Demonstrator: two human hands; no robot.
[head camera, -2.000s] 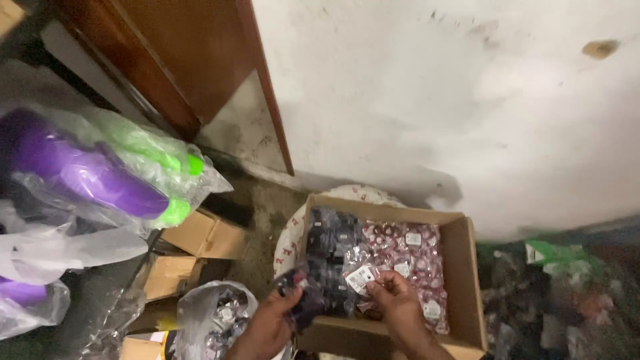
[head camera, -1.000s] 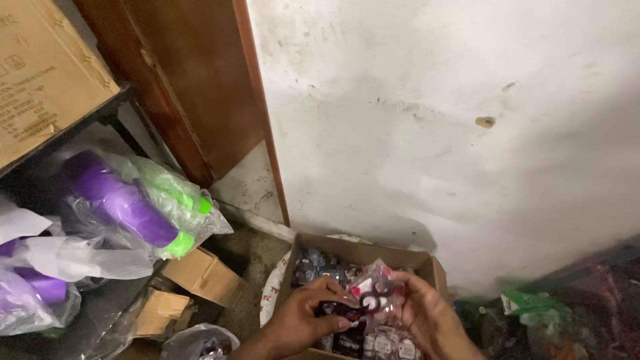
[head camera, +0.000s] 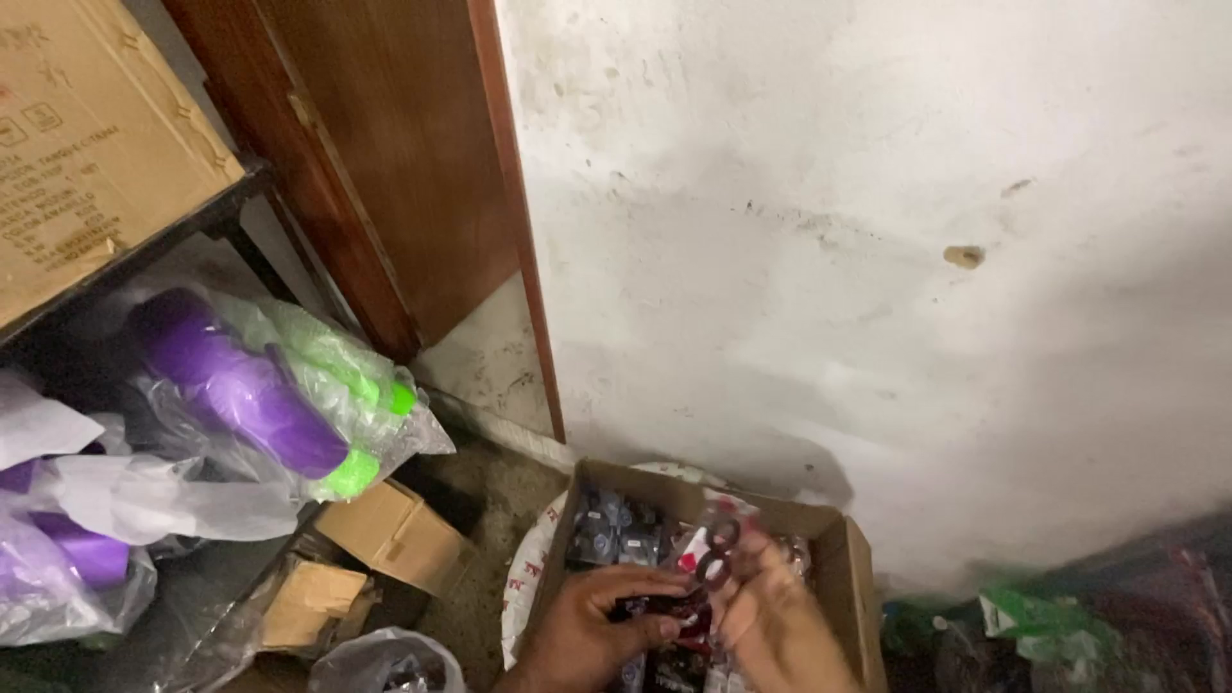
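Observation:
Low in the head view, my left hand (head camera: 606, 621) has its thumb and fingers closed on a small dark packet (head camera: 664, 608). Beside it on the right, my right hand (head camera: 784, 616), blurred, holds a clear plastic packet (head camera: 714, 558) with red, white and dark parts; its contents are too blurred to name. Both hands are over an open cardboard box (head camera: 857, 577). Small dark bagged items (head camera: 616, 527) lie in the box at the left. The hands hide much of the rest.
Purple and bright green plastic-wrapped items (head camera: 260, 395) lie at left, below a large carton (head camera: 87, 144) on a black rack. Small cardboard boxes (head camera: 395, 534) and a clear bag (head camera: 385, 664) are left of the open box. A stained white wall (head camera: 770, 289) rises behind; green plastic (head camera: 1049, 616) lies at right.
Two seconds ago my hands were apart over the box, each with a packet; now they are close together. The view has tilted upward since then.

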